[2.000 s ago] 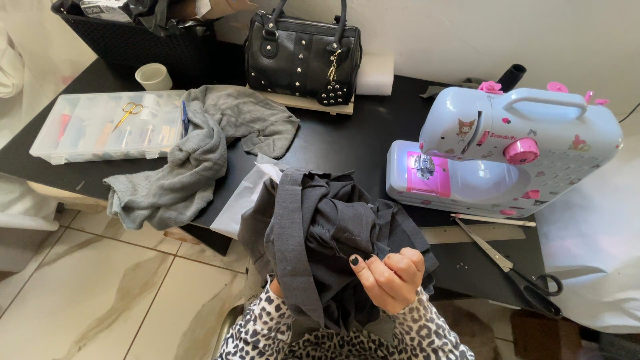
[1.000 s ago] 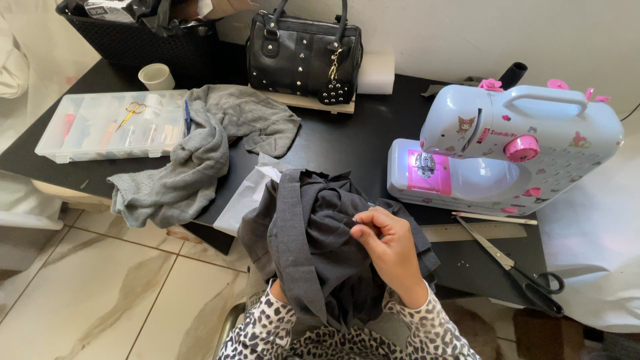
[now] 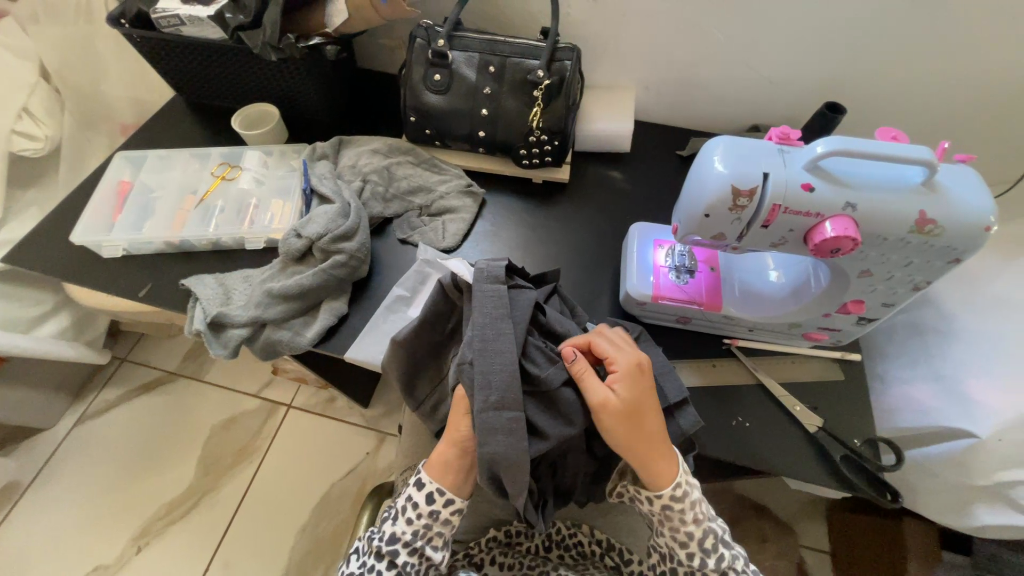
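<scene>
A bundle of dark grey fabric (image 3: 500, 360) lies gathered over my lap at the table's front edge. My left hand (image 3: 458, 440) grips its left side from below, the fingers hidden under a long folded strip. On the right, my right hand (image 3: 612, 380) has thumb and index finger pinched together at the cloth's surface; whether a needle or thread is between them is too small to tell. A white sheet (image 3: 400, 308) sticks out behind the fabric. To the right stands a white and pink sewing machine (image 3: 800, 232) with its lamp lit.
Black-handled scissors (image 3: 816, 424), a ruler (image 3: 760, 372) and a thin stick (image 3: 792, 350) lie right. A grey cloth (image 3: 320, 240) and a clear organizer box (image 3: 188, 200) with small gold scissors (image 3: 218, 182) are left. Behind are a studded black handbag (image 3: 490, 96), a cup (image 3: 259, 124) and a black basket (image 3: 240, 68).
My right hand was raised over the middle of the bundle one second ago; now it is lower and against the cloth's right part. My left hand keeps its hold, with more of it showing.
</scene>
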